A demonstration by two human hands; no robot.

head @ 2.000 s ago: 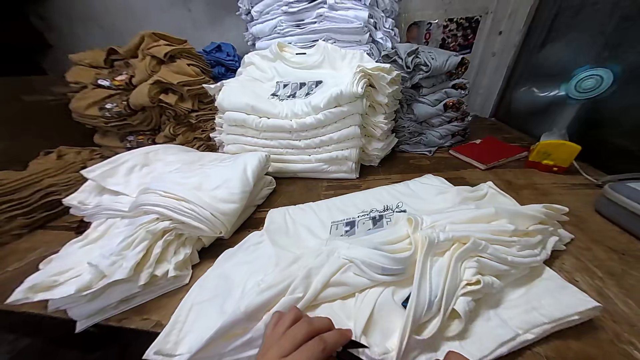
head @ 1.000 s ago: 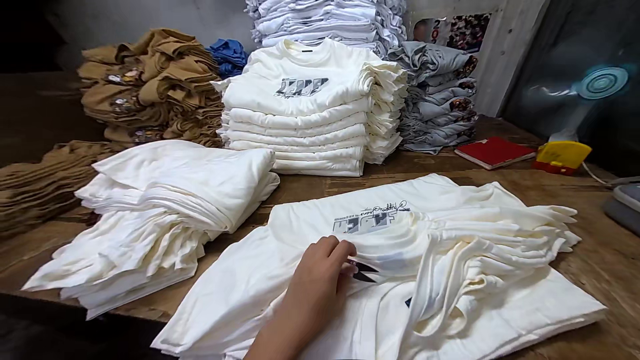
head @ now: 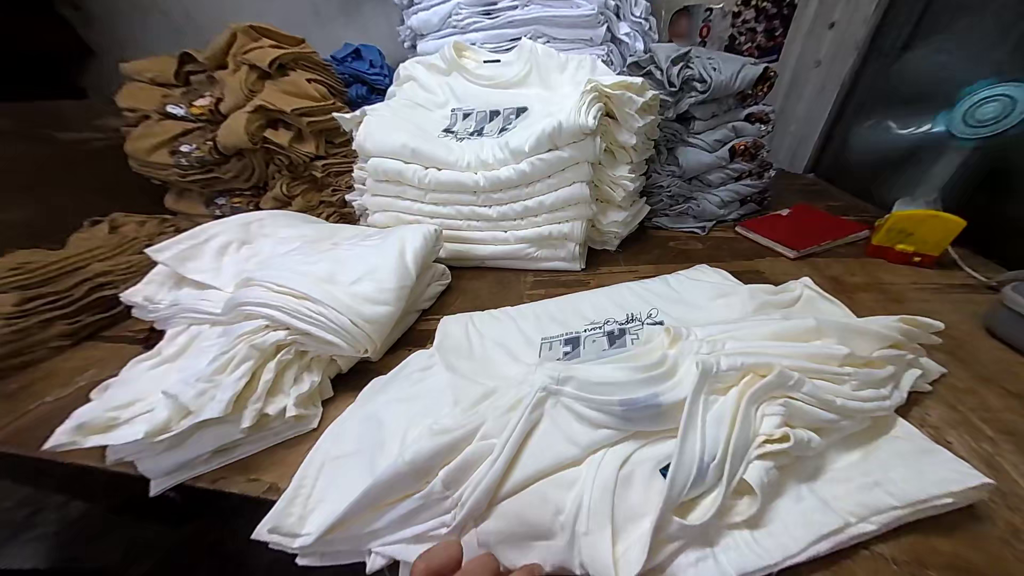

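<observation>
Fingertips of my left hand (head: 476,562) show at the bottom edge, against the near hem of a pile of cream T-shirts (head: 552,472); the rest of the hand is cut off, and I cannot tell whether it grips anything. My right hand is out of view. The pile lies spread, its collars and sleeves bunched to the right, with a grey and black chest print (head: 600,342) showing upside down. Left of it rests a folded stack of cream garments (head: 280,272). Behind, a tall stack of folded cream T-shirts (head: 480,172) has its printed front on top.
Brown garments (head: 240,120) are heaped at the back left, near a blue cloth (head: 360,72). White garments (head: 512,28) and grey garments (head: 704,136) are stacked behind. A red book (head: 802,230) and a small fan with a yellow base (head: 916,234) stand at right on the wooden table (head: 512,292).
My left hand, over the pile near the print with dark-bladed snips a second ago, has moved down to the bottom edge. The snips no longer show. Two seconds ago, fingertips of my right hand showed too.
</observation>
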